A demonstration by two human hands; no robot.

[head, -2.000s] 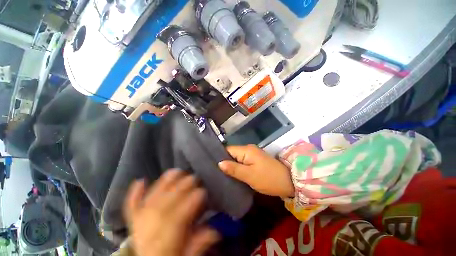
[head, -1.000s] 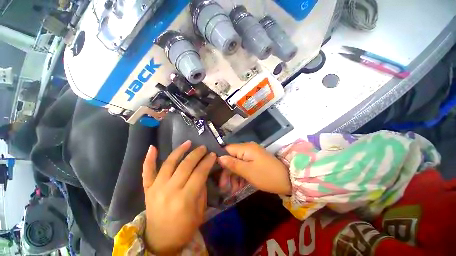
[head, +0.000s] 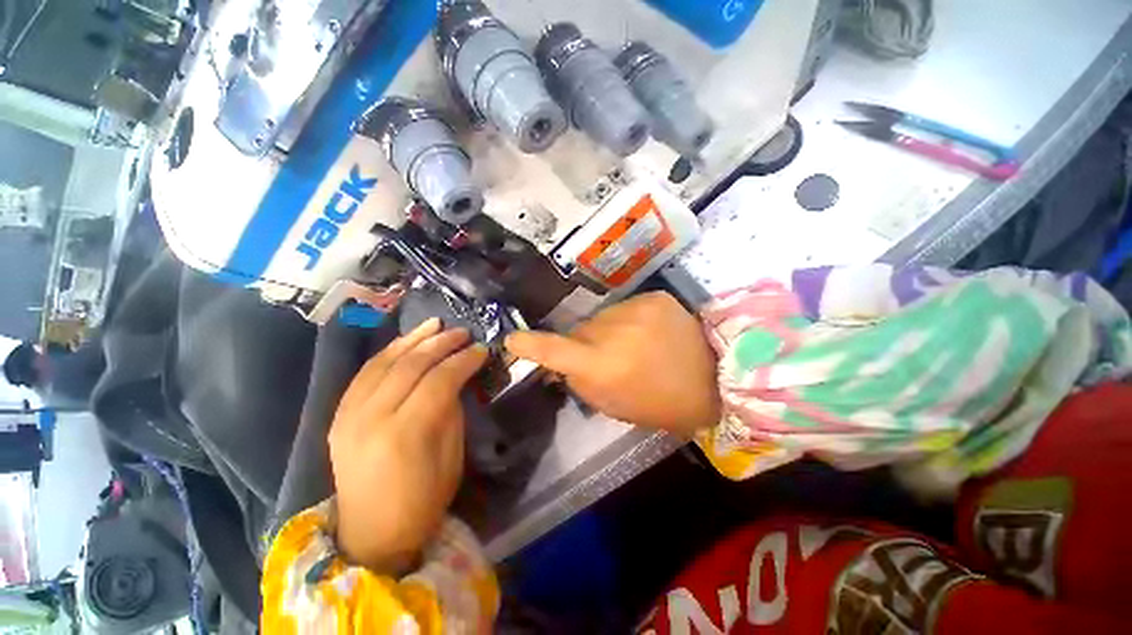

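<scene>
The dark grey garment piece (head: 255, 391) lies heaped left of the overlock machine (head: 509, 186), and a part of it runs to the presser foot (head: 488, 325). My left hand (head: 404, 434) is on the cloth just left of and below the foot, fingers close together with fingertips at the cloth end; its thumb is hidden. My right hand (head: 627, 366) is right of the foot with the index finger pointing to it and the other fingers curled. Whether cloth is between its fingertips cannot be seen. The needle is too small to make out.
A white cover with an orange label (head: 628, 243) is just above my right hand. Grey tension dials (head: 497, 93) stand on the head. A blue tool (head: 956, 139) and a pink tool (head: 934, 154) lie on the white table (head: 745, 230). A measuring strip edges the table.
My left hand has come in from the lower left, blurred at first, and moved up to the foot. My right hand has moved left and up to the foot. The cloth end has drawn up towards the foot.
</scene>
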